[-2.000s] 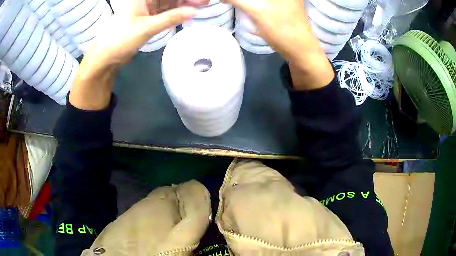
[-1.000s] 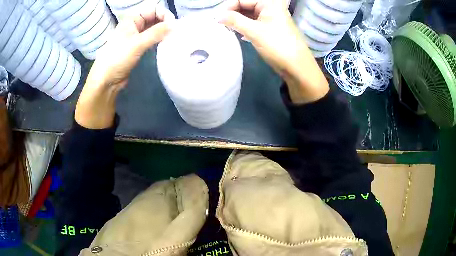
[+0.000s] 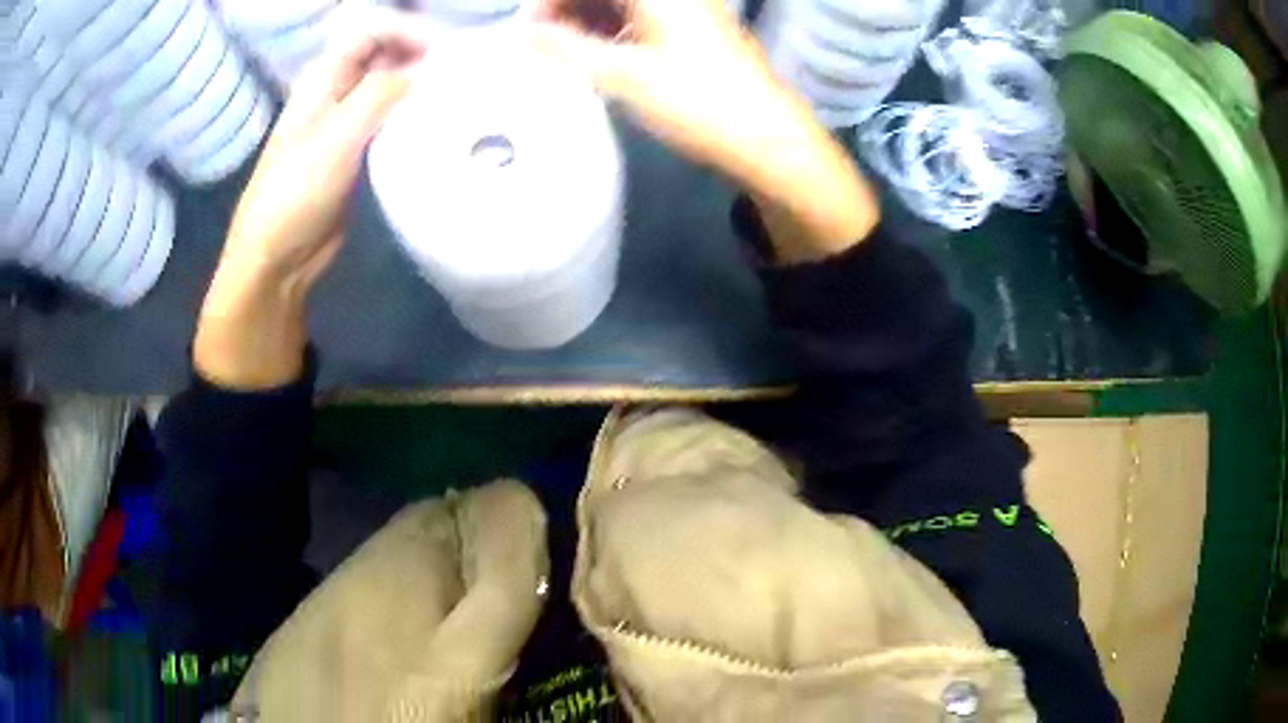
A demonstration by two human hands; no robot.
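A nested stack of glossy white round housings [image 3: 495, 226] stands on the dark bench in front of me, its small centre hole facing up. My left hand [image 3: 318, 163] is at the stack's far left rim, fingers bent and blurred. My right hand [image 3: 692, 99] is at its far right rim, fingers curled and partly cut off by the top edge. Both hands look bare. Whether a thin ring is between the fingers cannot be seen.
Ribbed white housing stacks [image 3: 848, 50] line the back and left. A tangled pile of whitish rings [image 3: 961, 156], clear plastic and a green fan [image 3: 1179, 156] are at the right. Below the bench edge [image 3: 565, 397] is brown cardboard [image 3: 1116, 551].
From beyond the stack, my hands have come down to its far rim. The whole view has shifted, so the bench things sit farther left and higher in the picture.
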